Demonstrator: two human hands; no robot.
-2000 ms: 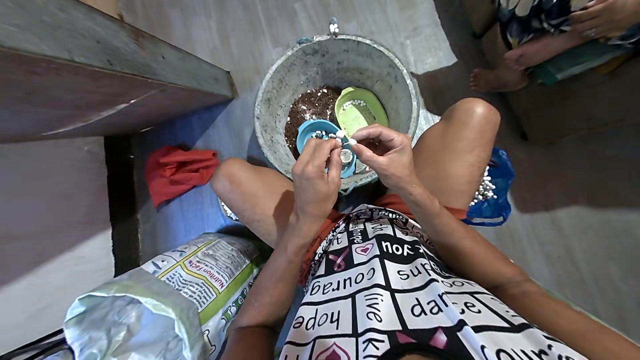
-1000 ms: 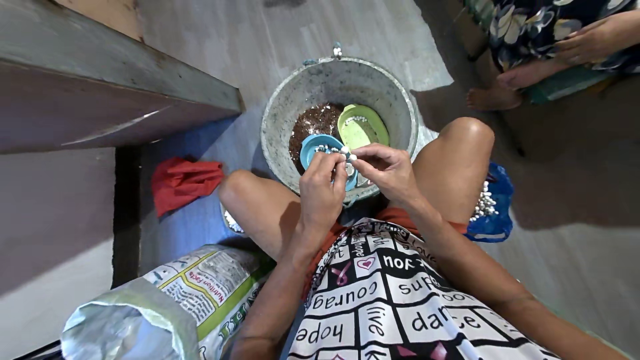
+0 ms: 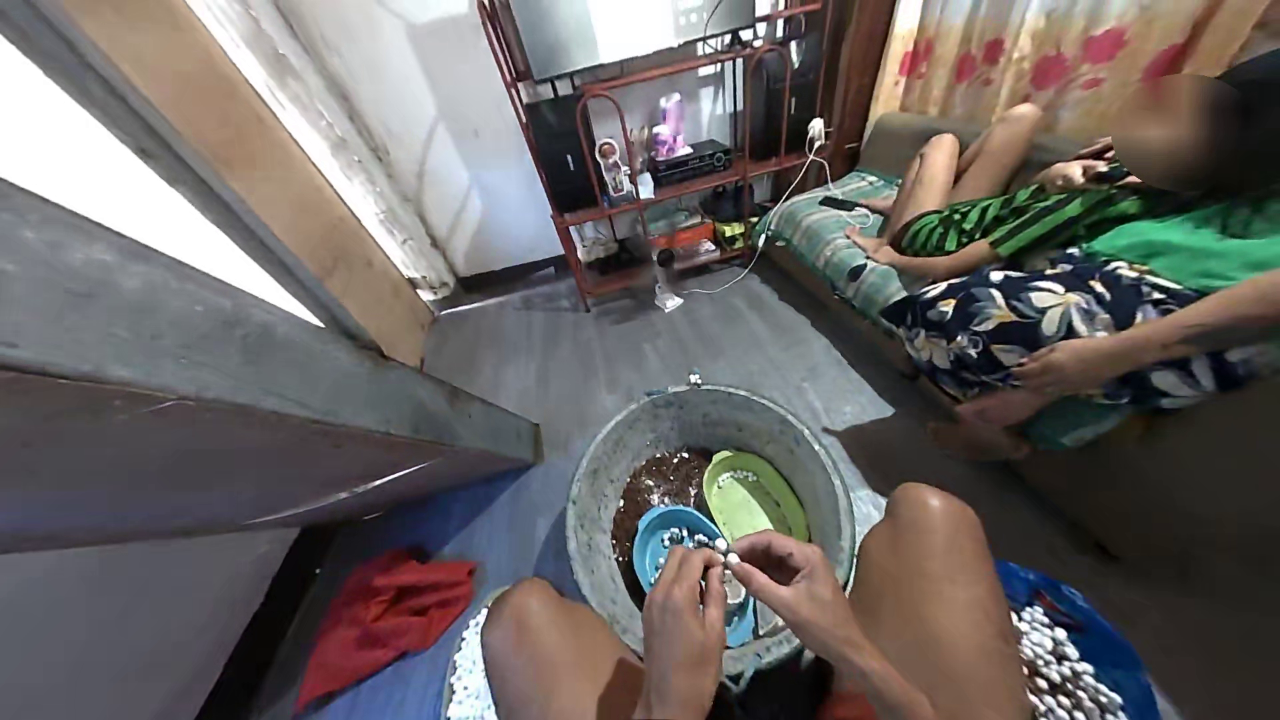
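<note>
My left hand (image 3: pixel 685 615) and my right hand (image 3: pixel 795 590) meet over a large grey tub (image 3: pixel 590 500), fingertips pinching small round white pieces (image 3: pixel 727 552). A blue plastic bowl (image 3: pixel 648 535) with similar white pieces sits under my left fingers. Beside it, to the right, leans a light green oval dish (image 3: pixel 745 500) with some small white bits in it. Dark brown loose material (image 3: pixel 665 480) covers the tub's bottom. Which hand grips which piece is too small to tell apart, and my hands hide part of the blue bowl.
A red cloth (image 3: pixel 395 610) lies at left. White pieces fill a container (image 3: pixel 468 670) beside my left knee and a blue bag (image 3: pixel 1125 650) at right. People sit on a sofa (image 3: pixel 835 235) at right. A metal shelf rack (image 3: pixel 570 215) stands ahead; a grey panel edge (image 3: pixel 400 410) juts in from the left.
The view has tilted up, bringing the shelf rack and sofa into sight. My hands remain together over the tub, fingertips still close to each other.
</note>
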